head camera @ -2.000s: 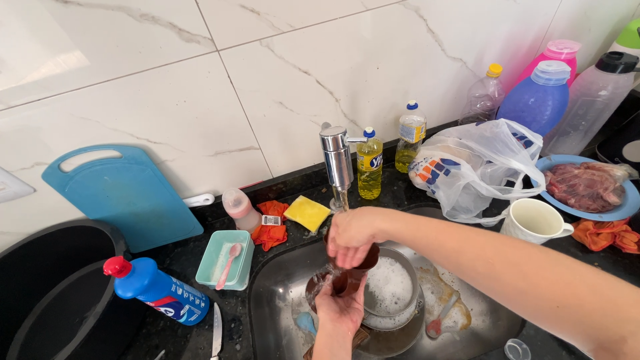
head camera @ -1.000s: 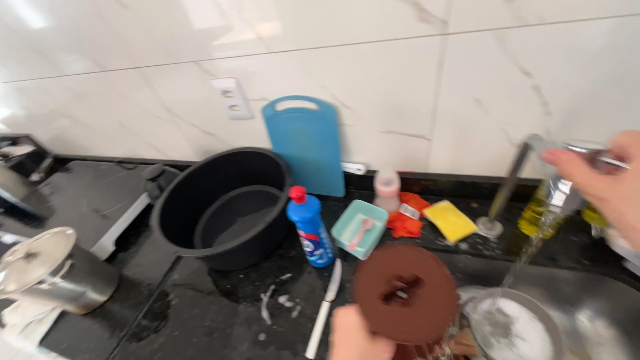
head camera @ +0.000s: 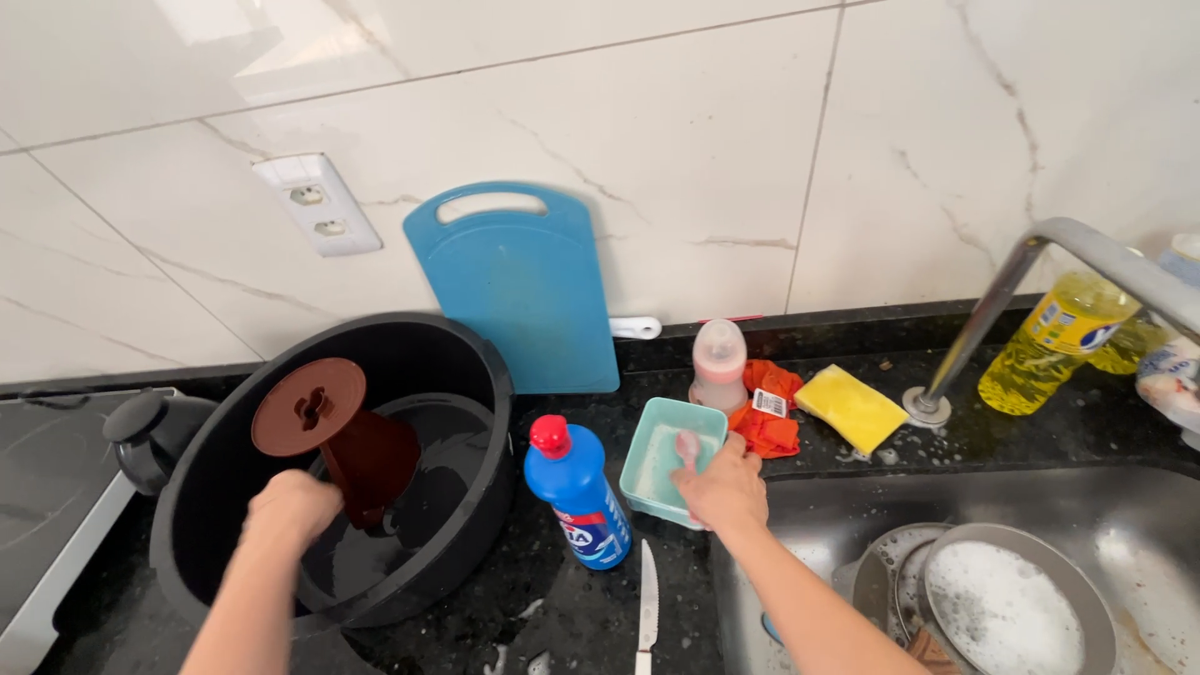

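Note:
My left hand (head camera: 292, 511) is inside the rim of a large black basin (head camera: 427, 586), at the lower edge of a brown plastic piece (head camera: 370, 459) with a round disc top; whether the fingers still grip it cannot be told. The piece leans inside the basin. My right hand (head camera: 727, 483) grips the right side of a mint-green plastic container (head camera: 673, 412), fingers over its rim. A pink spoon (head camera: 687, 448) lies in that container, beside my fingers. Between the hands stands a blue detergent bottle (head camera: 581, 497) with a red cap.
A serrated knife (head camera: 648, 600) lies near the sink (head camera: 797, 525), which holds a pan of suds (head camera: 1012, 600). Behind are a blue cutting board (head camera: 525, 281), a baby bottle (head camera: 719, 361), orange cloth (head camera: 773, 412), a yellow sponge (head camera: 851, 408), the faucet (head camera: 994, 291) and a yellow detergent bottle (head camera: 1055, 342).
The brown piece was under the faucet, then beside the sink, and is now in the black basin. My right hand has left the faucet for the mint-green container. The view has swung left.

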